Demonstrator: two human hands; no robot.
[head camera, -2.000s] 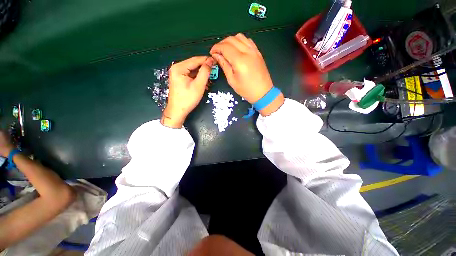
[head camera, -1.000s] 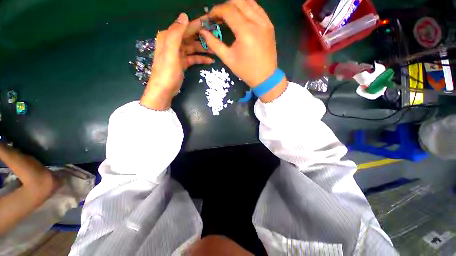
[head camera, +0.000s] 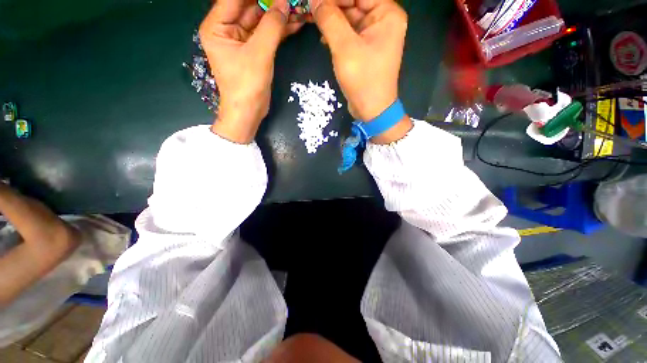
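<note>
A small green-teal circuit board module (head camera: 294, 5) is at the top edge of the view, held in the fingertips of both hands and partly hidden by them. My left hand (head camera: 245, 60) pinches its left side. My right hand (head camera: 364, 57), with a blue wrist strap (head camera: 383, 122), pinches its right side. Both hands are cut off slightly by the top edge. A pile of small white parts (head camera: 313, 113) lies on the dark-green mat (head camera: 128, 92) between the wrists. Shiny small parts (head camera: 203, 74) lie left of my left hand, partly hidden by it.
At right are a red bin (head camera: 523, 48) with tubes, a pink-red glue syringe (head camera: 512, 97) with white tissue and green adapter (head camera: 564, 118), a clear bag (head camera: 465, 115) and black cables. Two modules (head camera: 23, 128) lie far left, near another person's arm (head camera: 32, 237). A blue stool (head camera: 550, 209) stands lower right.
Both hands have moved up in the view with the module. My left hand, spread beside the module a second before, now pinches it. The bench and bin have shifted in view.
</note>
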